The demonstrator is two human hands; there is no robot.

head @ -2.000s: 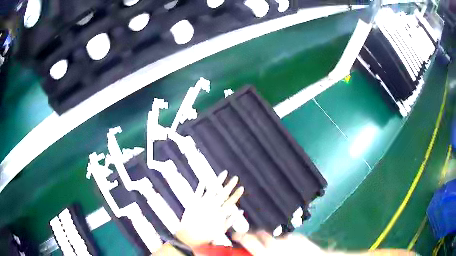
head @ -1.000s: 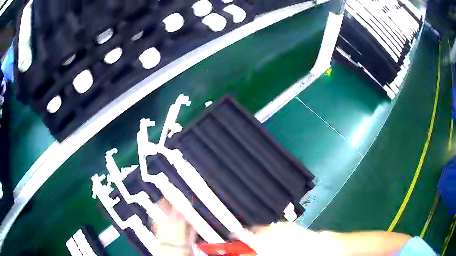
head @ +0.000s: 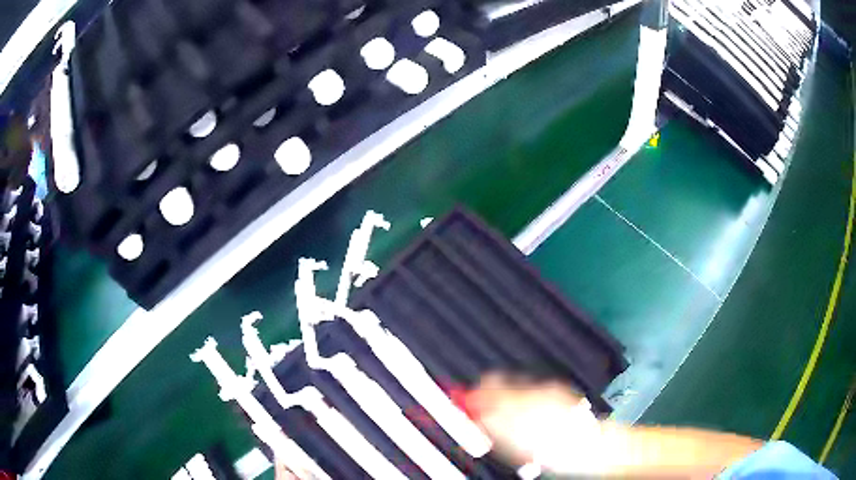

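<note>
Several long white parts (head: 413, 380) lie in grooves of the slotted black tray (head: 507, 300). Their thin bent end arms (head: 361, 248) stick out past the tray's far left edge. My right hand (head: 540, 422), blurred and very bright, is over the tray's near right part. A red hand tool (head: 462, 401) shows at its fingertips, beside the rightmost white part; most of the tool is hidden. My left hand (head: 293, 461) shows only as a small patch of skin at the bottom edge, among the white parts; its fingers cannot be made out.
A pale rail (head: 235, 225) curves beyond the tray. Past it stands a large black tray (head: 188, 141) with round white ends. More stocked trays (head: 732, 84) stand at upper right. A small-parts tray (head: 194, 469) is cut off at the bottom. Yellow floor line (head: 818, 337) at right.
My right hand and the red tool have moved up over the tray from its near edge. My left hand has dropped back to the bottom edge. The view has shifted slightly.
</note>
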